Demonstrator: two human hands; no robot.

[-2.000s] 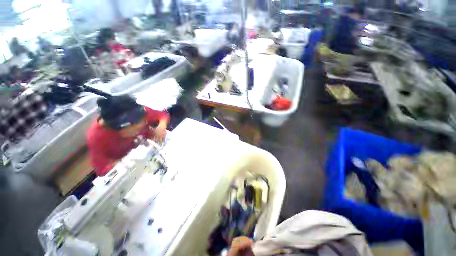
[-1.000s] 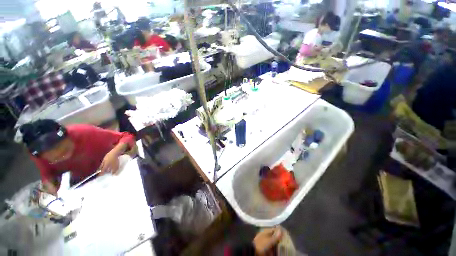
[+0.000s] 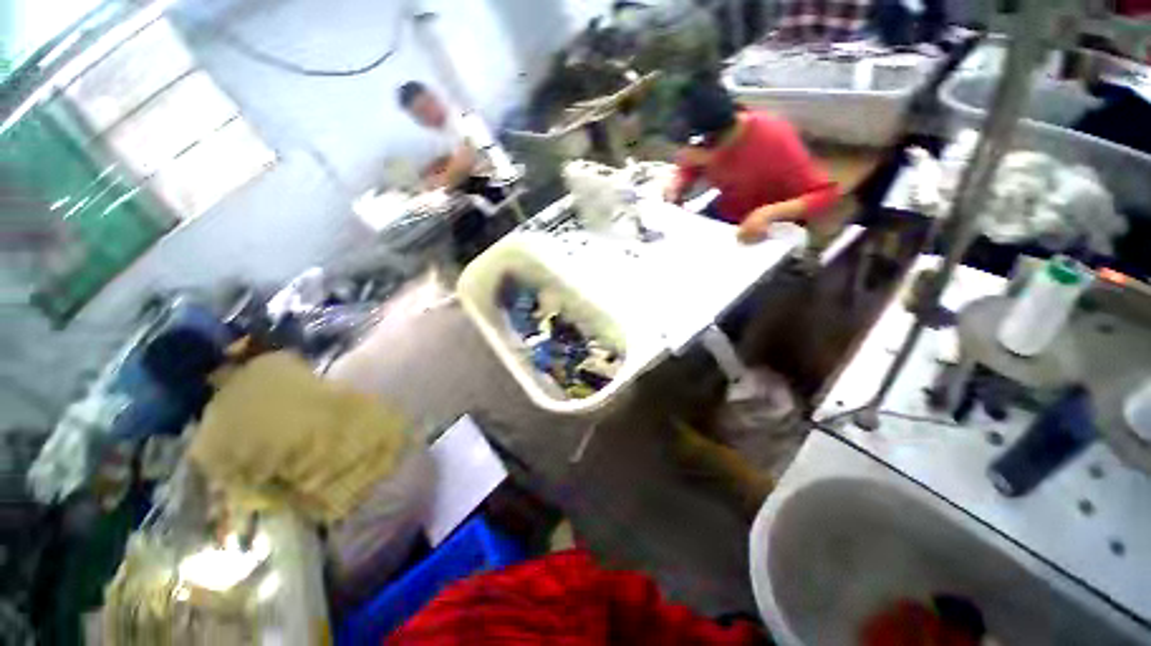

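Note:
Neither of my hands is in view. Red cloth (image 3: 555, 606) lies at the bottom edge, nearest to me; I cannot tell whether it is a garment or clothing being worn. At the lower right, a white trough (image 3: 773, 536) holds something red and dark. Beside it is a white machine table (image 3: 921, 442) with a white thread cone (image 3: 1041, 307) and a dark blue cylinder (image 3: 1043, 442). A khaki cloth pile (image 3: 297, 435) stands at the left.
A person in red (image 3: 783, 164) sits at a white sewing machine (image 3: 603, 196). Its cream trough (image 3: 480, 300) holds dark and yellow pieces. A blue crate (image 3: 436, 583) is at the bottom left. A pole (image 3: 972, 208) rises at the right. Another person (image 3: 461, 145) sits near the wall.
The view has swung left, towards the wall and cloth piles. My hand with the tan cloth, seen at the bottom edge before, is out of view. Red cloth now shows at the bottom.

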